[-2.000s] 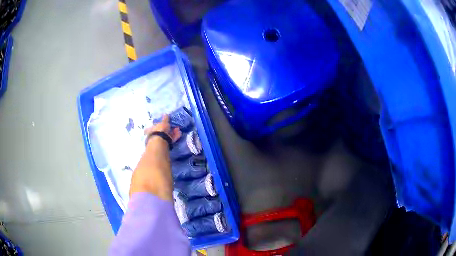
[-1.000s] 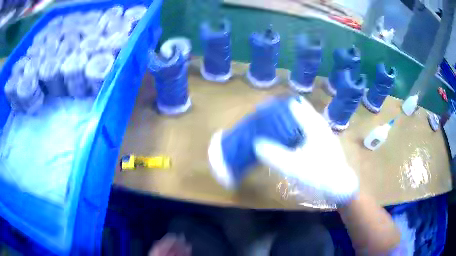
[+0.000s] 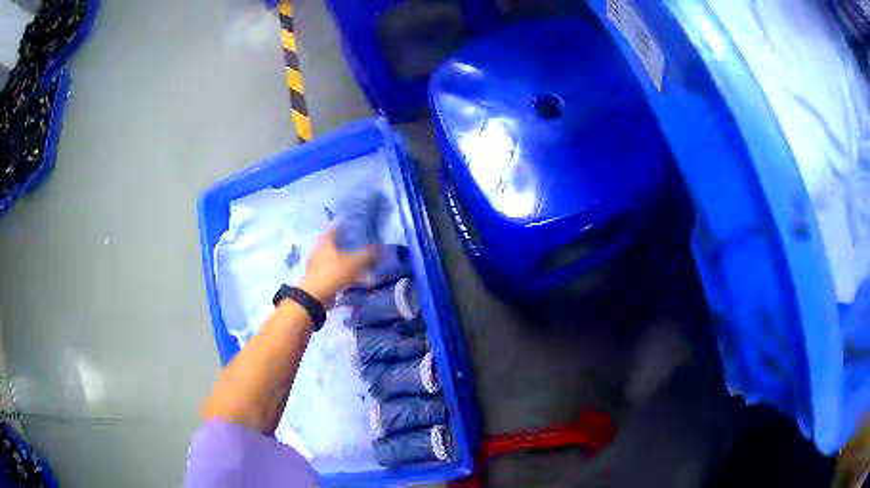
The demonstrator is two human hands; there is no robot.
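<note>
My left hand (image 3: 336, 267), bare with a black wristband, reaches into a blue bin (image 3: 215, 276) lined with white sheet. Its fingers are closed on a blurred blue tube part (image 3: 361, 217) at the upper end of a row. Below it, several blue tube parts (image 3: 408, 414) lie on their sides along the bin's right wall, some with a pale bumpy ring trim (image 3: 441, 441) showing at the right end. My fingers partly hide the upper tubes. My right hand is out of view.
A shiny blue stool (image 3: 582, 143) stands right of the bin. A red frame part (image 3: 548, 437) is at lower right. A large blue container (image 3: 744, 229) curves down the right side. Yellow-black tape (image 3: 294, 76) marks the grey floor. Dark-filled bins (image 3: 33, 105) stand at far left.
The view has swung from the bench back to the floor bin. The gloved right hand and its tube have left view. The bin's row shows one more tube than two seconds ago.
</note>
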